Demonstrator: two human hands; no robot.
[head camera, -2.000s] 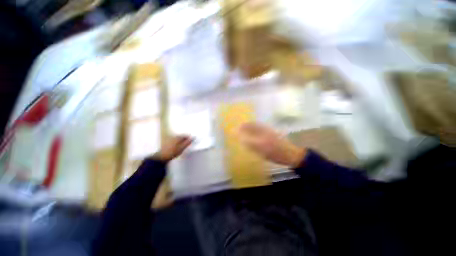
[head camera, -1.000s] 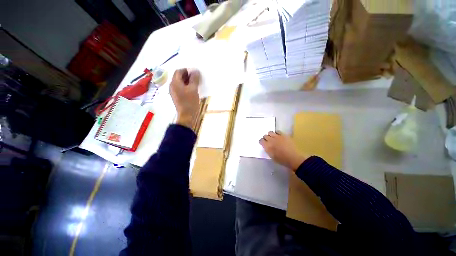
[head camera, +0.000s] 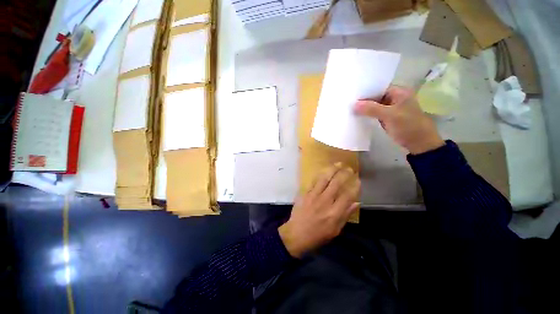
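My right hand (head camera: 402, 116) holds a white sheet (head camera: 353, 98) by its right side, thumb on top, raised over a tan kraft piece (head camera: 308, 122). The sheet is slightly bent and hides part of the kraft piece. My left hand (head camera: 325, 208) lies flat on the near end of the kraft piece, fingers together, holding nothing between them. A white rectangle with a thin dark edge (head camera: 256, 119) lies left of the kraft piece on the grey board (head camera: 258, 178).
Two overlapped columns of kraft pieces with white panels (head camera: 186, 119) stand left. A glue bottle (head camera: 441, 89), crumpled tissue (head camera: 511, 104) and cardboard scraps (head camera: 447, 27) are right. A spiral calendar (head camera: 44, 132) lies far left, white stacks (head camera: 276, 8) at the far side.
The view has shifted. My right hand has lifted a white sheet over the kraft piece. My left hand has come from the far left side onto the kraft piece's near end.
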